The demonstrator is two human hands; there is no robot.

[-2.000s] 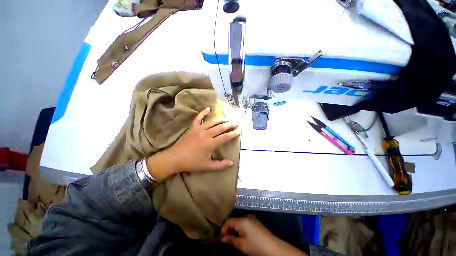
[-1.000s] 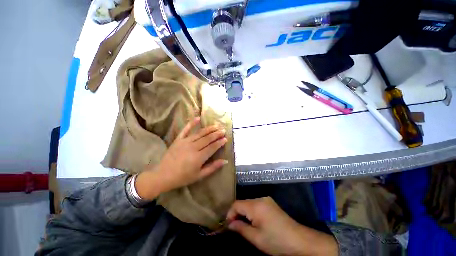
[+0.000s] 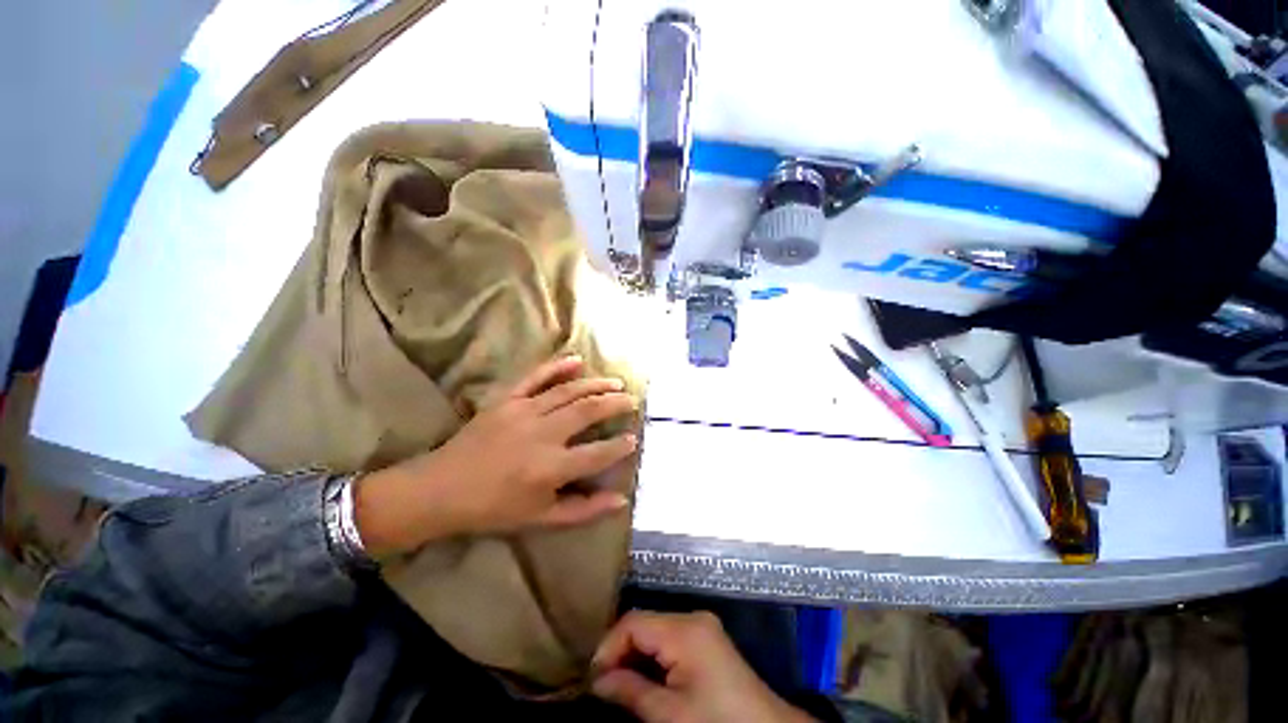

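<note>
A tan garment panel [image 3: 466, 297] lies bunched on the white table left of the needle and hangs over the front edge. Its straight right edge runs from the needle area down to my right hand. My left hand [image 3: 530, 452] lies flat on the panel, palm down, fingers apart, just in front of the needle. My right hand [image 3: 678, 667] pinches the panel's lower corner between thumb and fingers, below the table edge. The presser foot and needle area [image 3: 647, 283] is bright and partly hidden by the machine head [image 3: 848, 85].
Pink and blue snips [image 3: 893, 393], a slim white stick [image 3: 1003, 473] and a yellow-and-black screwdriver [image 3: 1059, 480] lie right of the panel. A brown strip with round dots [image 3: 290, 92] lies at the back left. A ruler tape [image 3: 904, 576] follows the front edge.
The view has swung and shifted. My left hand stays flat on the panel, now a little farther from the needle than two seconds ago. My right hand still pinches the lower corner.
</note>
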